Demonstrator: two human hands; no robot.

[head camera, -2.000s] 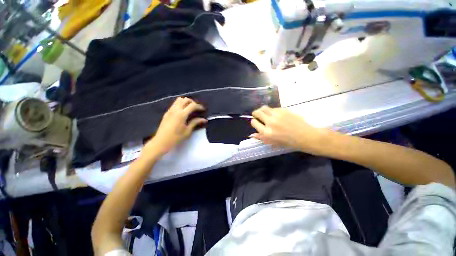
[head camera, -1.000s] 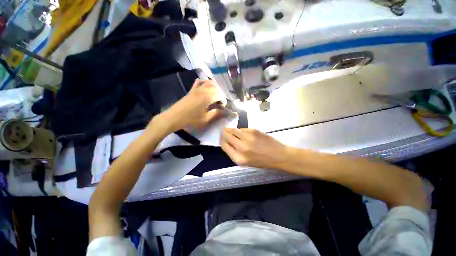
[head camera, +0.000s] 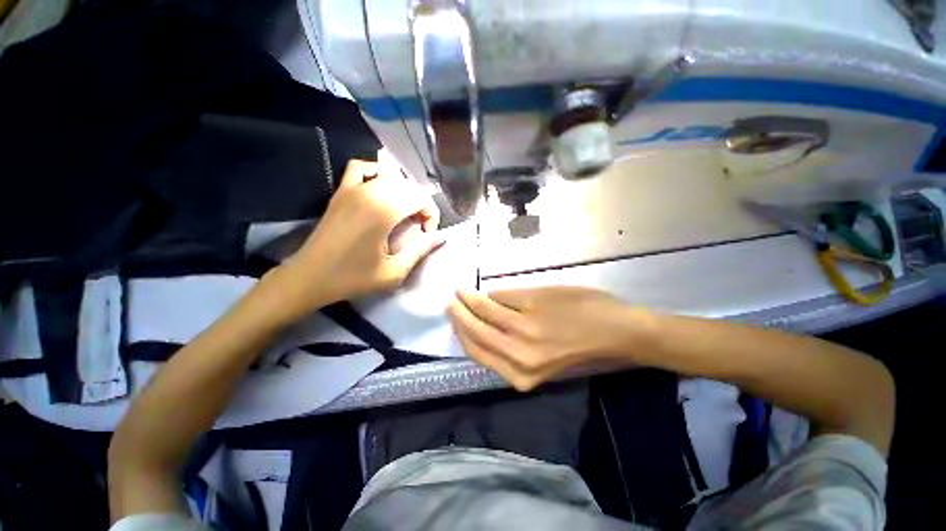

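Observation:
The garment panel (head camera: 197,309) lies across the table at the left, black on one side and white on the other, with dark strips and a small pale stitched piece on the white side. My left hand (head camera: 365,233) pinches the panel just left of the brightly lit needle area, thumb and fingers close together. My right hand (head camera: 539,330) has its fingertips on the panel's edge in front of the needle, near the table's front edge. The sewing machine (head camera: 664,114) stands above both hands. Its needle and presser foot (head camera: 481,207) are washed out by glare.
Snips with green and yellow handles (head camera: 856,254) lie at the right of the table. The ruler-like front edge (head camera: 436,384) runs under my right hand. Black and white pieces (head camera: 674,436) hang at lap level. A large shiny metal guard (head camera: 446,93) fronts the machine head.
The view has come closer to the machine. The panel has been turned from black side to white side and brought to the needle, with both hands moved there.

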